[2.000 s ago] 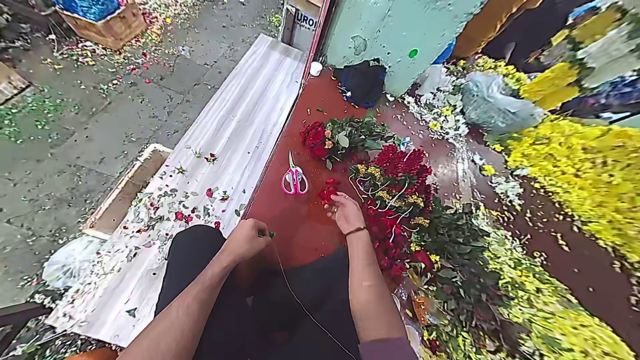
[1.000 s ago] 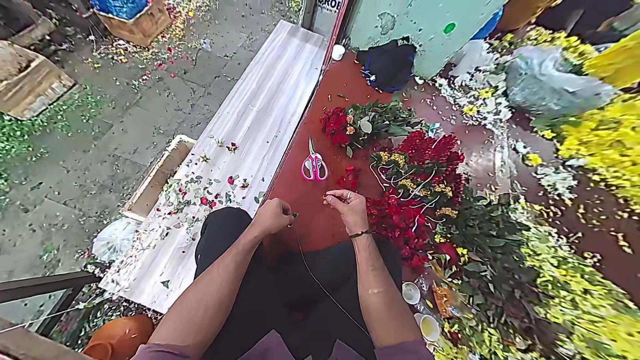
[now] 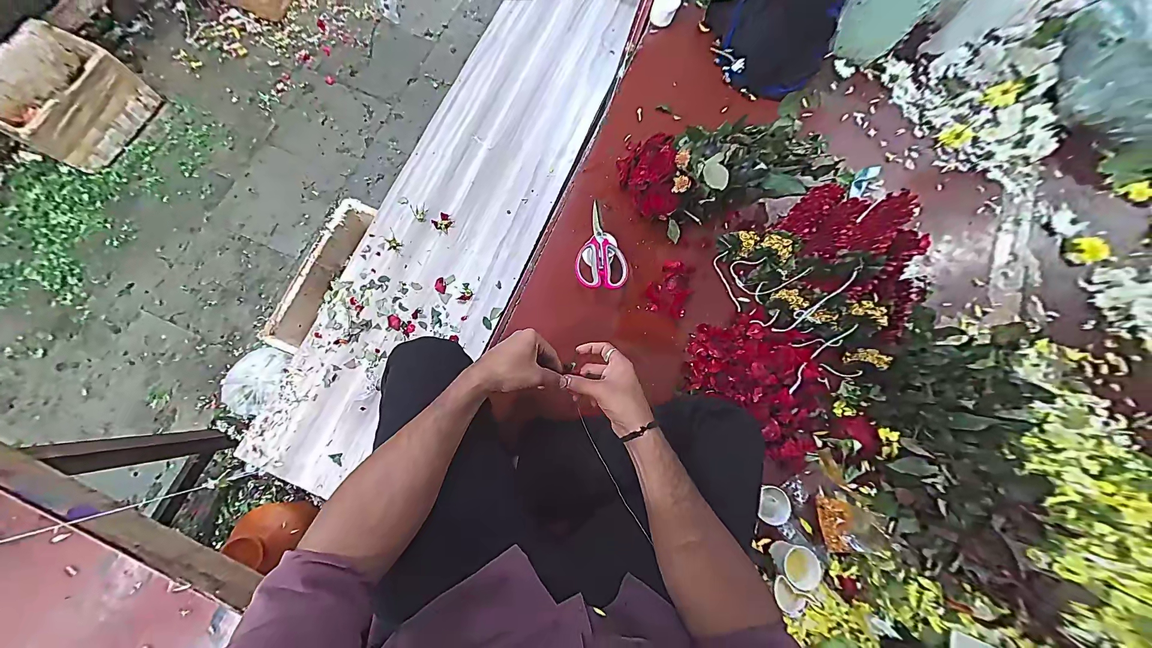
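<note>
My left hand pinches a small green piece, perhaps a stem, over my lap. Its fingertips meet those of my right hand, which wears a ring; what the right fingers grip is too small to tell. A thin dark thread hangs from between the hands to my lap. Beyond them, pink-handled scissors lie on the red surface, blades pointing away. Loose red petals are just right of the scissors. A bunch of red roses with leaves lies farther off, and a heap of red flowers is right of my hands.
A white board with scattered petals runs along the left. Leafy stems and yellow flowers are piled at right. Cups stand beside my right knee. A dark blue bag lies at the far end, an orange pot at lower left.
My hands were apart in both earlier frames; now their fingertips are together. Two seconds ago my right hand was by the red petals, and it has since come back toward my left.
</note>
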